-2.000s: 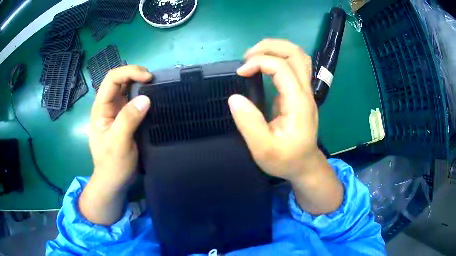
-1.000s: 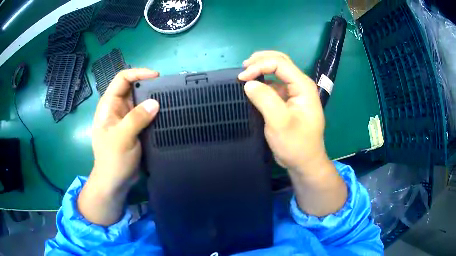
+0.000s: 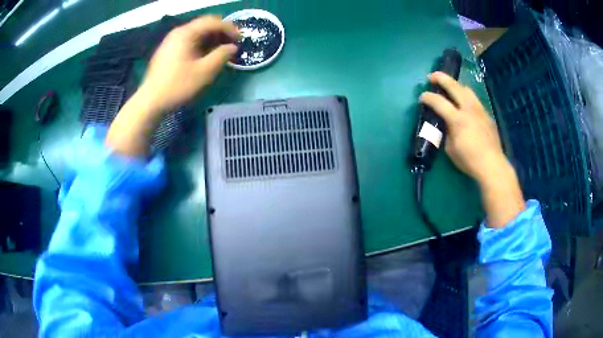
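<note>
The dark grey back cover (image 3: 284, 224) lies in front of me, its near end over the bench edge. A black slotted grille (image 3: 280, 145) sits in its far end. My left hand (image 3: 192, 63), slightly blurred, is at the left rim of the white-rimmed screw dish (image 3: 283, 41); I cannot tell if its fingertips hold a screw. My right hand (image 3: 463, 125) has its fingers around the black electric screwdriver (image 3: 431, 125), which has a pale label and a cord at its near end.
Loose grilles (image 3: 102, 102) lie at the left, partly behind my left arm. A thin cord with a small ring (image 3: 46, 107) is at the far left. A dark green crate (image 3: 542, 125) stands at the right, with clear plastic (image 3: 582, 49) beyond it.
Both hands have let go of the back cover, which now rests in front of me. My left hand has moved forward to the screw dish. My right hand has moved right and taken hold of the screwdriver.
</note>
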